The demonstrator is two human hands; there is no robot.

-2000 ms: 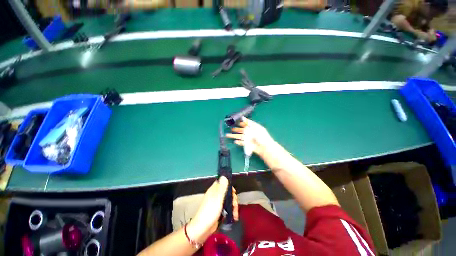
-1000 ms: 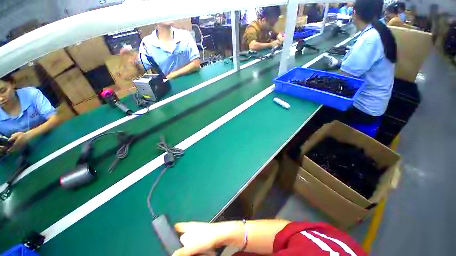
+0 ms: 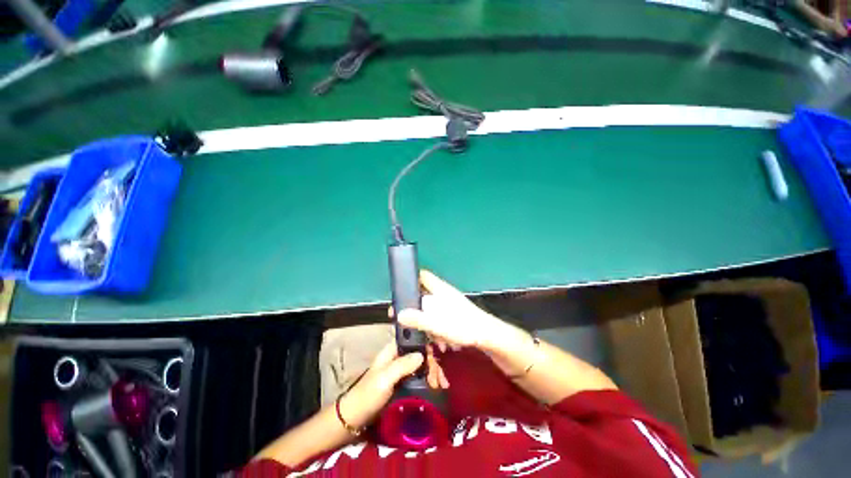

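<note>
A hair dryer is held over my lap, its head with the pink ring (image 3: 413, 425) nearest my body. The grey handle shell (image 3: 404, 277) now covers the handle and points away from me over the table edge. My right hand (image 3: 454, 319) grips the shell around its lower part, near the small dark buttons. My left hand (image 3: 380, 382) holds the dryer at the neck, just above the head. The grey power cord (image 3: 397, 187) runs from the handle's end to a tied bundle (image 3: 448, 110) on the white strip.
Blue bins (image 3: 152, 224) stand at left, one with a clear bag (image 3: 91, 233). Another blue bin (image 3: 823, 163) and a pale tube (image 3: 774, 175) are at right. A black crate of dryers (image 3: 187, 347) and a cardboard box (image 3: 695, 373) sit below. Another dryer (image 3: 254, 71) lies across the white strip.
The grey shell was out on the cord two seconds ago and now covers the black inner core. My right hand has come back towards my left. The view swung right and returned.
</note>
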